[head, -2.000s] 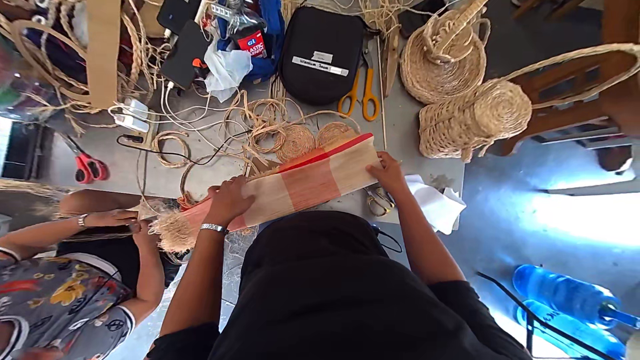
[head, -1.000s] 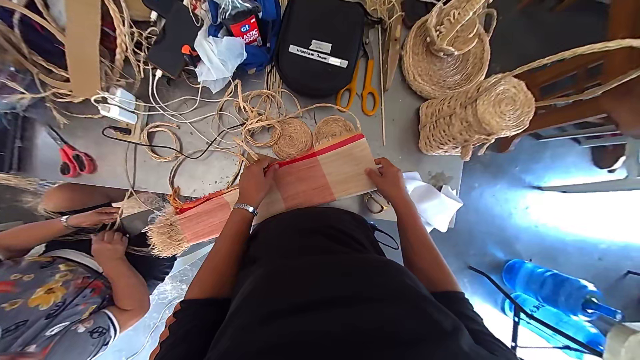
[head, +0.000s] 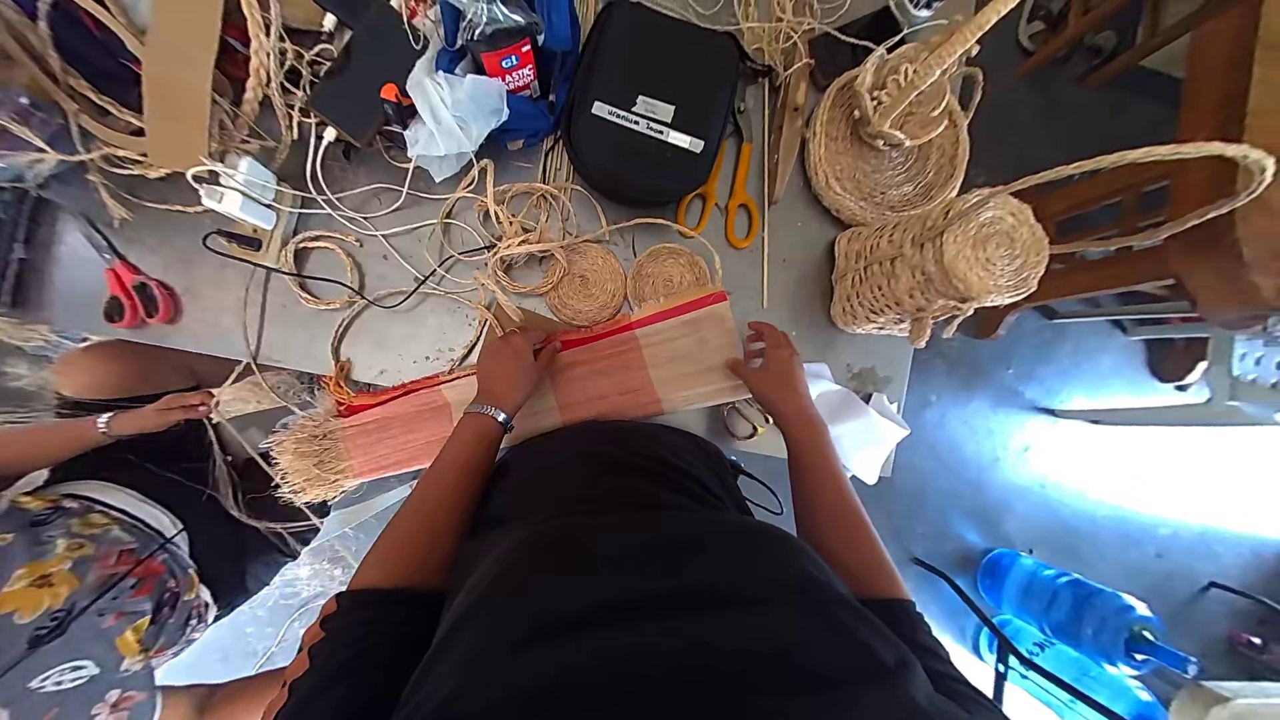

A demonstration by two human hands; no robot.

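Observation:
A long folded strip of woven fibre cloth (head: 605, 375), beige and pink with a red border, lies along the table's near edge, its frayed fringe at the left. My left hand (head: 512, 372) grips its upper edge near the middle, thumb on the red border. At the strip's right end is my right hand (head: 778, 372), fingers apart, the thumb side close to the corner; whether it touches is hard to tell. Two coiled fibre discs (head: 586, 284) lie just beyond the cloth. Small scissors (head: 746, 419) are partly hidden below my right hand, beside white paper (head: 855, 425).
Orange-handled scissors (head: 735, 205) lie by a black zip case (head: 650, 105). A woven basket (head: 940, 262) stands at the right, a round coiled piece (head: 885, 135) behind it. Cords and cables tangle across the left, near red scissors (head: 138, 293). A co-worker's hand (head: 165, 412) holds fibres at left.
My right hand has loosened from the cloth's right end, its fingers now spread. My left hand has moved right along the strip since the oldest frame. The co-worker's hands have shifted.

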